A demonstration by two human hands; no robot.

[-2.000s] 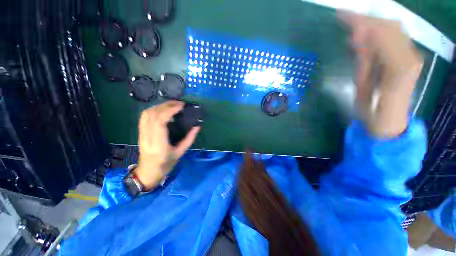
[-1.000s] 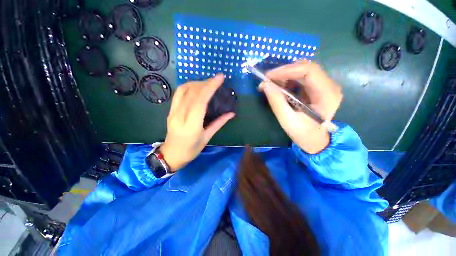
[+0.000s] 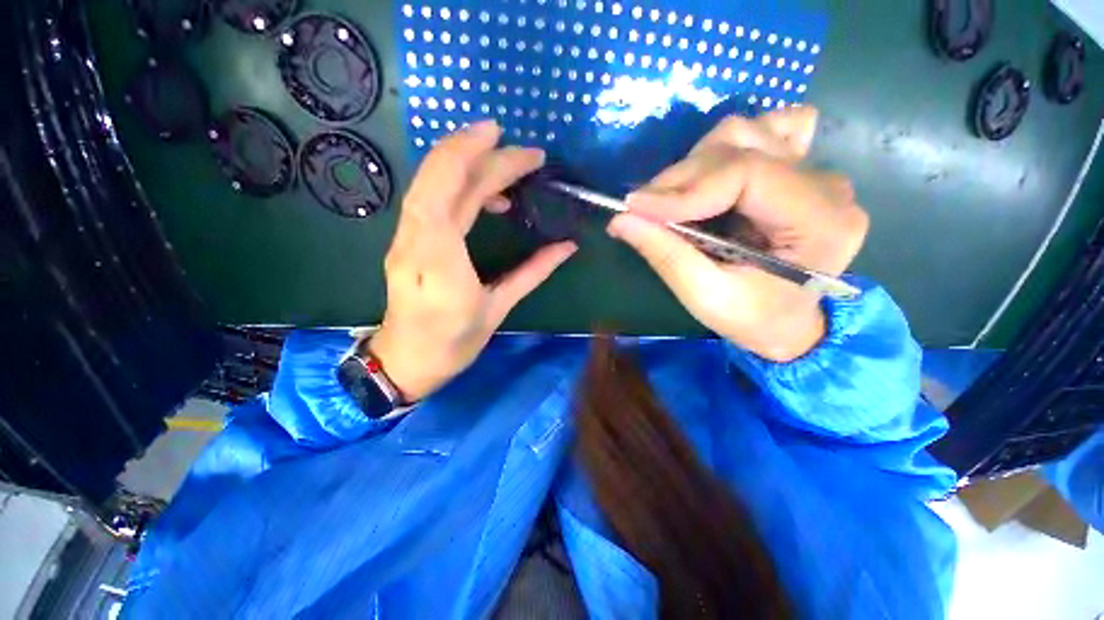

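My left hand [image 3: 442, 248] holds a round black plastic part [image 3: 547, 208] between thumb and fingers, near the bench's front edge. My right hand [image 3: 757, 224] holds silver tweezers [image 3: 714, 240] that point left. The tweezer tip is over the upper part of the held black part; whether a dot is at the tip cannot be told. The blue sheet [image 3: 569, 61] with rows of small white dots lies flat beyond both hands, with glare at its middle. The right hand covers part of its near right edge.
Several black round parts [image 3: 345, 173] lie on the green bench at the left. Three more black parts [image 3: 1001, 102] lie at the upper right. Stacked black trays [image 3: 73, 242] stand at the left, and more black trays [image 3: 1029, 394] at the right. A ponytail hangs in front.
Since one second ago, the tweezer tip has moved from the blue sheet to the held black part. Earlier, my right hand was blurred at the upper right. The view has shifted closer to the bench.
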